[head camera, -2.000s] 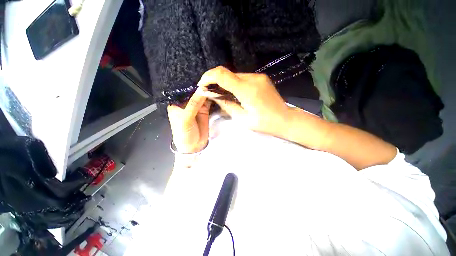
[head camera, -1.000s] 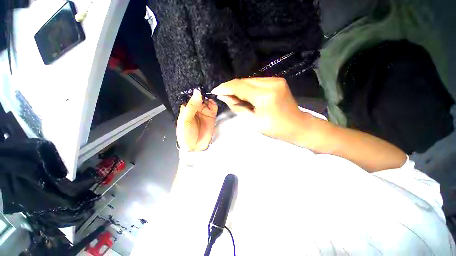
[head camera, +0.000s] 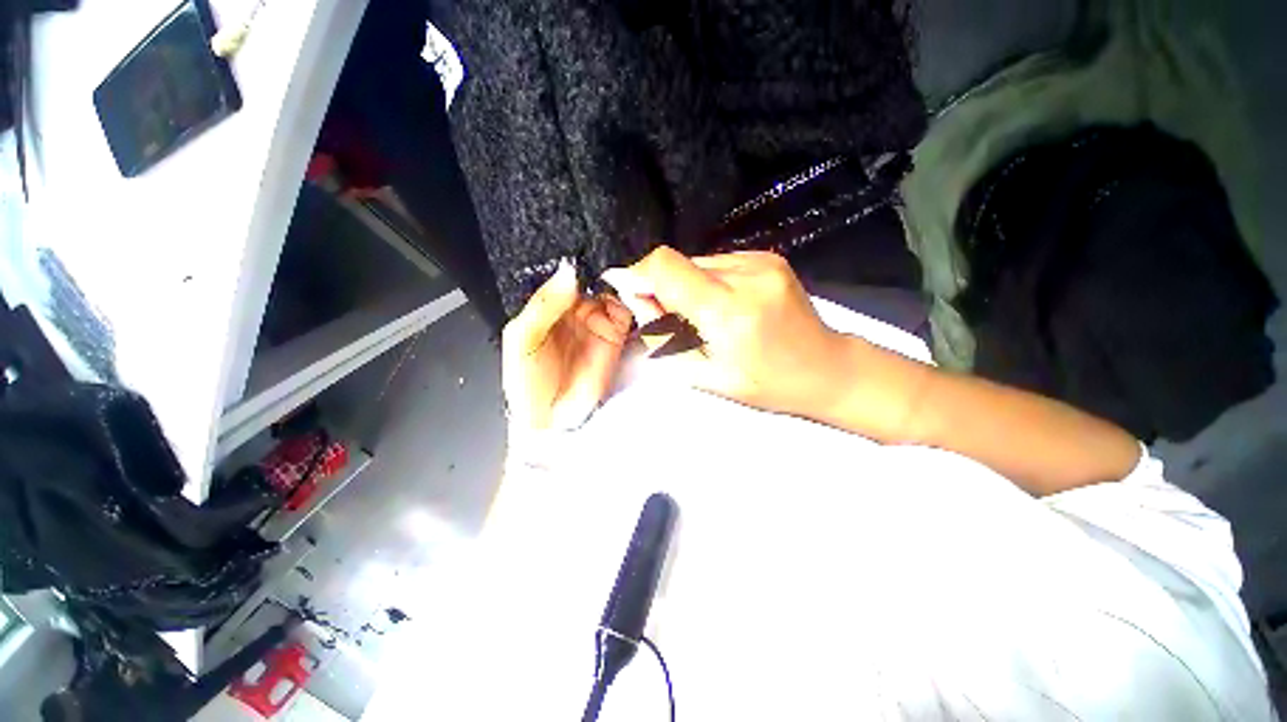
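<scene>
The black nubby garment (head camera: 529, 127) lies over the lap, its near edge at my fingers. My left hand (head camera: 558, 346) pinches that edge between thumb and fingers, where a short stretch of glinting trim (head camera: 534, 270) shows. My right hand (head camera: 748, 332) is just right of it, thumb and forefinger closed together close to the edge. Small dark snips (head camera: 672, 336) with pointed blades are held in my right palm. No needle or thread can be made out. More trim with silvery glints (head camera: 790, 188) runs across the garment behind my right hand.
A white table (head camera: 170, 268) with a smartphone (head camera: 167, 88) is at the left. A white label (head camera: 445, 59) shows on the garment. Green cloth (head camera: 960, 184) and black cloth (head camera: 1115, 282) lie at the right. Black cloth (head camera: 85, 494) hangs lower left. A black microphone-like object (head camera: 639, 564) is on my chest.
Both hands stay at the garment's edge. My right hand has turned and drawn in its fingers, and the snips now show in its palm. The white label came into view since the earliest frame.
</scene>
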